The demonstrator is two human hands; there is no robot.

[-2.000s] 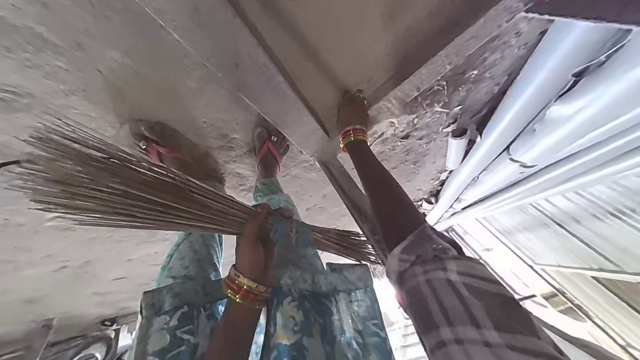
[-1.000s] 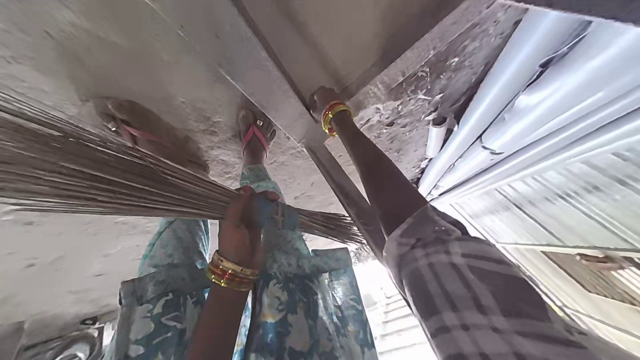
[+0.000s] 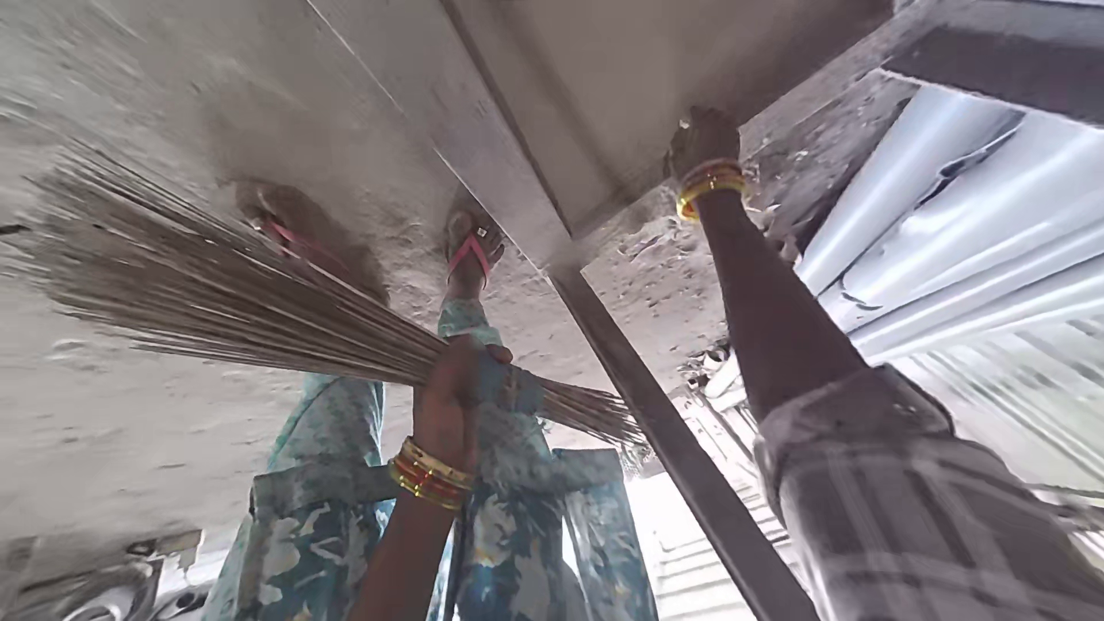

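Observation:
A stick broom (image 3: pixel 259 285) lies across the front of my body, its loose bristles fanned out to the left. My left hand (image 3: pixel 453 379) is closed around its bound part, with the short ends sticking out on the right. My right hand (image 3: pixel 707 142) is on the edge of a flat grey panel (image 3: pixel 638 78) at the upper middle; its fingers are partly hidden, so their grip is unclear. Bangles circle both wrists. A metal leg (image 3: pixel 673 431) runs from the panel's corner toward the lower right.
My feet in red-strapped sandals (image 3: pixel 470 254) stand on the rough, dusty floor (image 3: pixel 103 431). Silvery sheeting or pipes (image 3: pixel 931 224) lie at the right, beside a ribbed light surface (image 3: pixel 1018 388). Round metal items (image 3: pixel 112 591) sit at the lower left.
My right hand has shifted right along the panel's edge, away from the corner by the metal leg. My left hand keeps hold of the broom.

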